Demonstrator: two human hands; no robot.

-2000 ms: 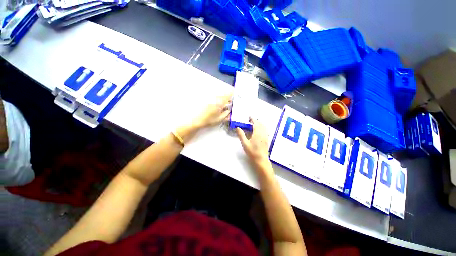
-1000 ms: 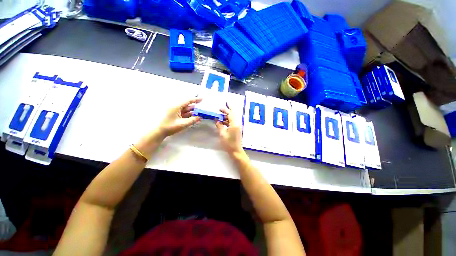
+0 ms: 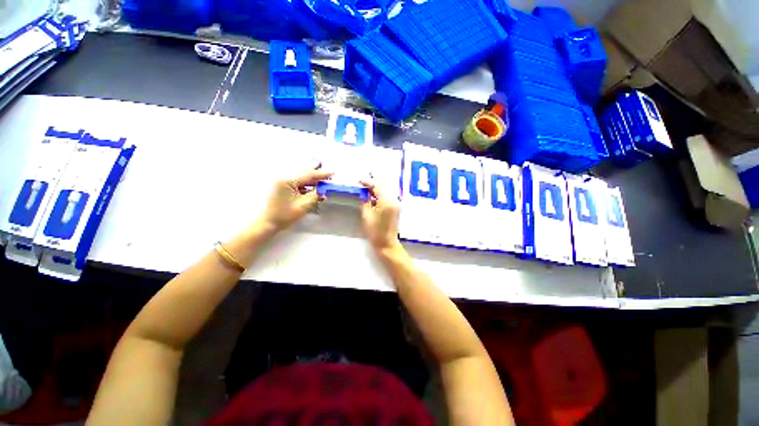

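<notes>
A white retail box (image 3: 349, 158) with a blue window at its far end lies or is held flat over the white board. Its near blue end faces me. My left hand (image 3: 293, 198) holds the near left corner, fingertips at the blue end. My right hand (image 3: 380, 215) holds the near right corner. The flap under my fingertips is too blurred to tell whether it is closed. A row of finished-looking window boxes (image 3: 501, 195) lies at the right of my right hand. Two window cartons (image 3: 71, 210) with flaps sticking out lie at the left.
A single blue tray (image 3: 291, 90) lies behind the work on the dark table (image 3: 158, 73). Ribbed blue tray stacks (image 3: 543, 104), a tape roll (image 3: 484, 130) and standing boxes (image 3: 636, 127) are at back right. A brown carton (image 3: 662, 42) is beyond. A red stool (image 3: 568, 374) is below.
Since two seconds ago the view has turned, and the held box now shows its blue window at the far end. Over the last second both hands have stayed at its near end.
</notes>
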